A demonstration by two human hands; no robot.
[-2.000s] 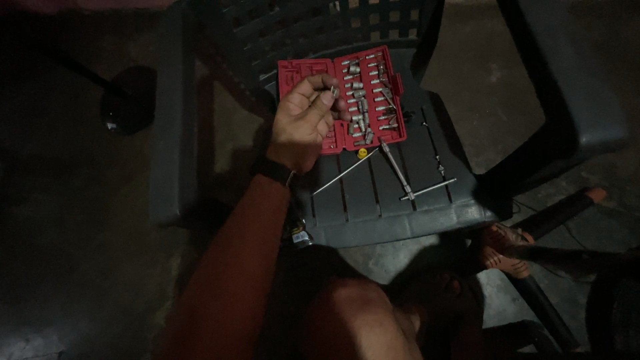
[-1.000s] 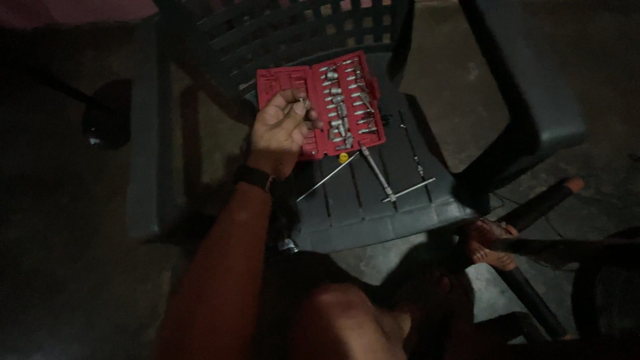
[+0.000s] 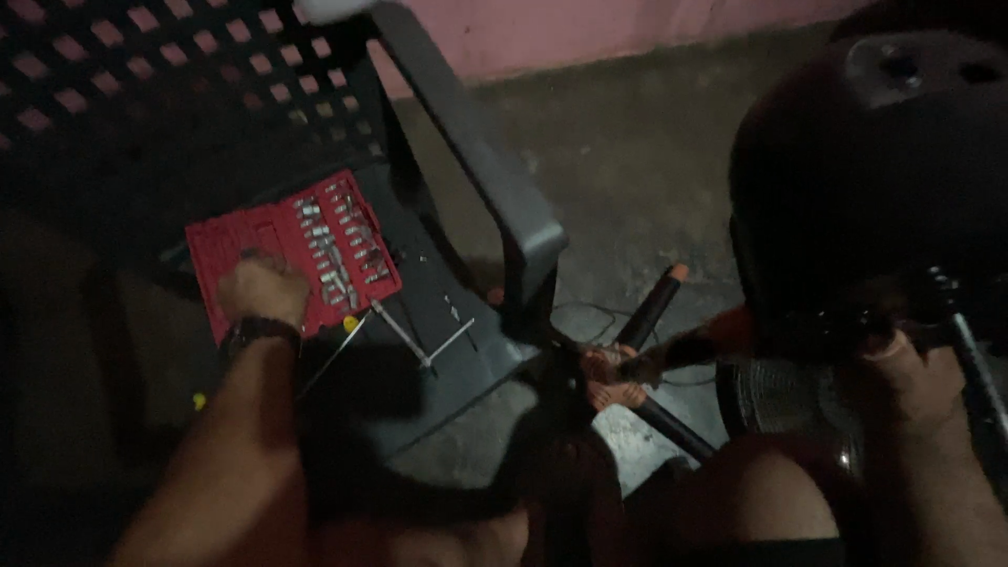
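Note:
My left hand (image 3: pixel 264 290), with a dark band on its wrist, is over the left half of an open red socket set case (image 3: pixel 236 228); its fingertips are blurred, so whether it holds anything is unclear. Rows of metal sockets and bits (image 3: pixel 327 252) fill the case's right half. A metal T-handle (image 3: pixel 402 332) and a thin metal rod (image 3: pixel 335 354) lie on the chair seat in front of the case, with a small yellow piece (image 3: pixel 350 323) between. At the right, my right hand (image 3: pixel 917 366) touches the underside of a large dark rounded object (image 3: pixel 866 205). Its fingers are mostly hidden in shadow.
The dark plastic chair's armrest (image 3: pixel 472 150) rises right of the case. Beyond it is a stand base with dark legs and orange parts (image 3: pixel 622 378), with a thin cable on the floor. A metal rod (image 3: pixel 976 362) stands at the far right. My knees are at the bottom.
The view has swung right, bringing my right hand and the dark rounded object into sight. My left hand, earlier raised with fingers pinched, is now lower over the case's left half.

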